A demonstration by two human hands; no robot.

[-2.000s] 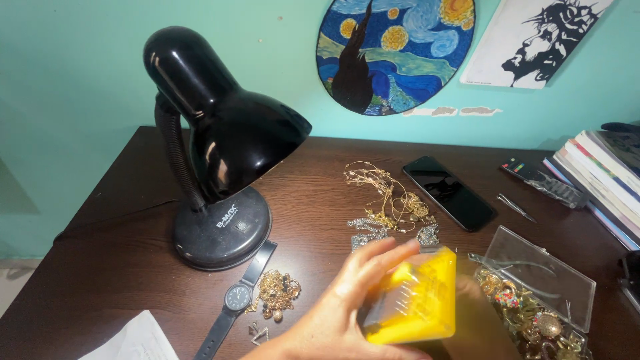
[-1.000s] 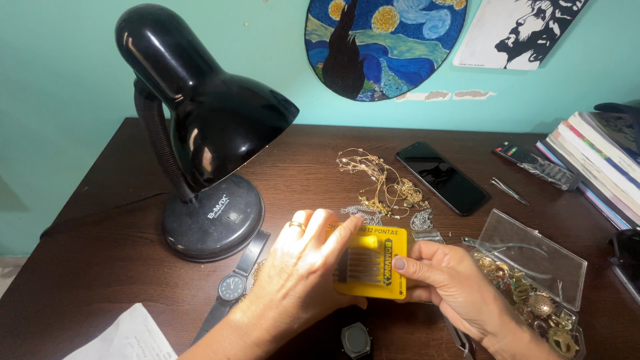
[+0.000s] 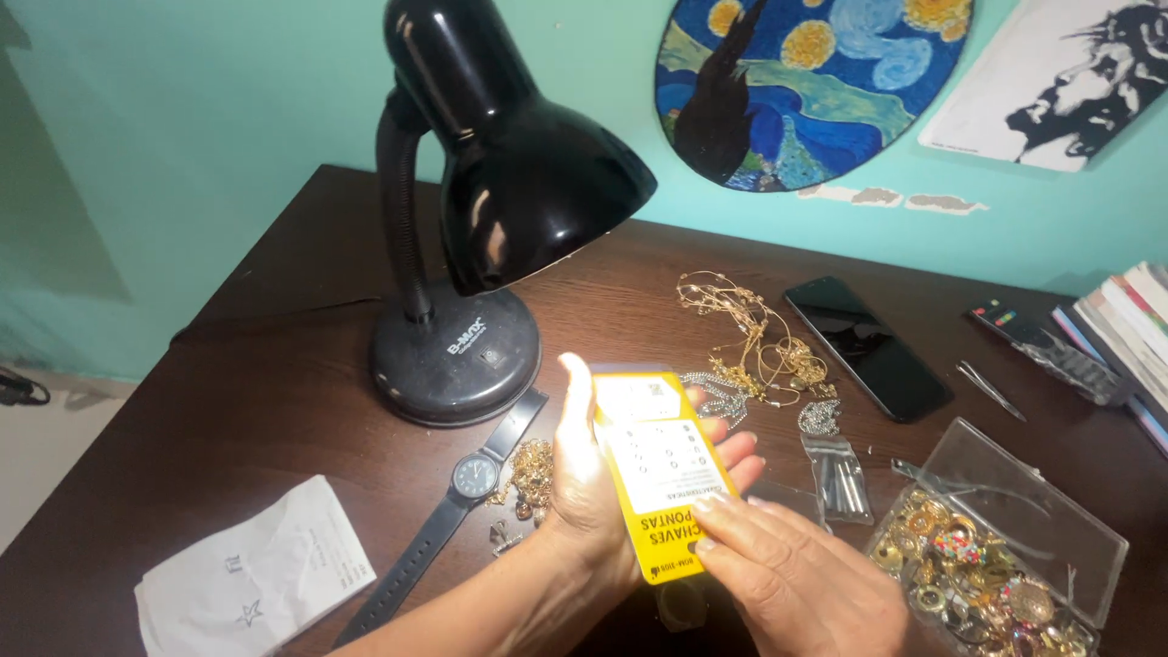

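Note:
A yellow blister-type package (image 3: 671, 538), its printed back turned up, lies across the palm of my left hand (image 3: 584, 474), whose thumb stands up along the left edge and whose fingertips show past the right edge. My right hand (image 3: 803, 575) touches the near right edge with its fingertips. Left of my hands is a black wristwatch (image 3: 475, 475), with a heap of gold-coloured jewelry (image 3: 531, 479) beside it. Silver-coloured chains (image 3: 716, 399) lie just behind the package. A small plastic bag of metal pieces (image 3: 837, 479) lies to the right. My left hand's grip underneath is hidden.
A black desk lamp (image 3: 456, 356) stands at the back left, over the desk. White paper (image 3: 255, 570) lies front left. Gold-coloured necklaces (image 3: 757, 338), a smartphone (image 3: 867, 347), tweezers (image 3: 991, 391) and stacked books (image 3: 1122, 338) are to the right, with an opened clear box of jewelry (image 3: 1109, 575) nearer.
The yellow package has been turned from its clear front to its printed back. My left hand has shifted from its top to underneath it.

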